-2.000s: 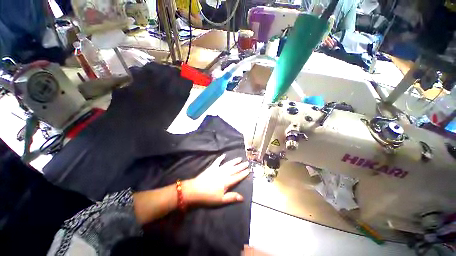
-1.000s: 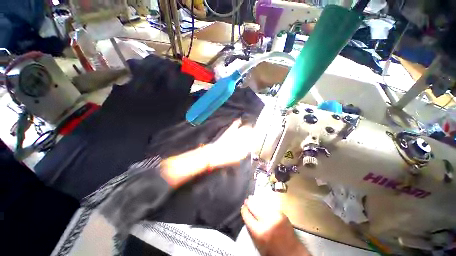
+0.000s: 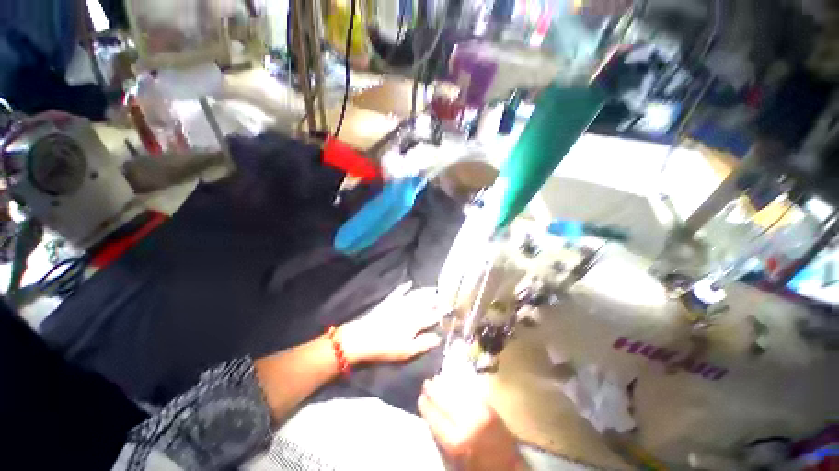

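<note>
Black fabric [image 3: 304, 267] lies over the table left of the cream sewing machine [image 3: 699, 317]. My left hand [image 3: 391, 329], with a red bracelet at the wrist, lies flat on the fabric just left of the needle area, fingers pointing at it. My right hand [image 3: 465, 419] is at the near side of the needle area, bright and blurred; its fingertips are close to the fabric's edge, and I cannot tell whether they grip it. The presser foot area [image 3: 474, 345] is blurred.
A green cone-like object [image 3: 549, 152] and a blue flat shape [image 3: 379, 216] stand by the machine head. A red object [image 3: 350, 159] is at the fabric's far end. White scrap [image 3: 603, 396] lies on the machine bed. Another machine head [image 3: 69, 170] is at the left.
The right hand has come in from the bottom edge to the needle area. The fabric has shifted away from me, under the blue shape, and its near edge now shows white table.
</note>
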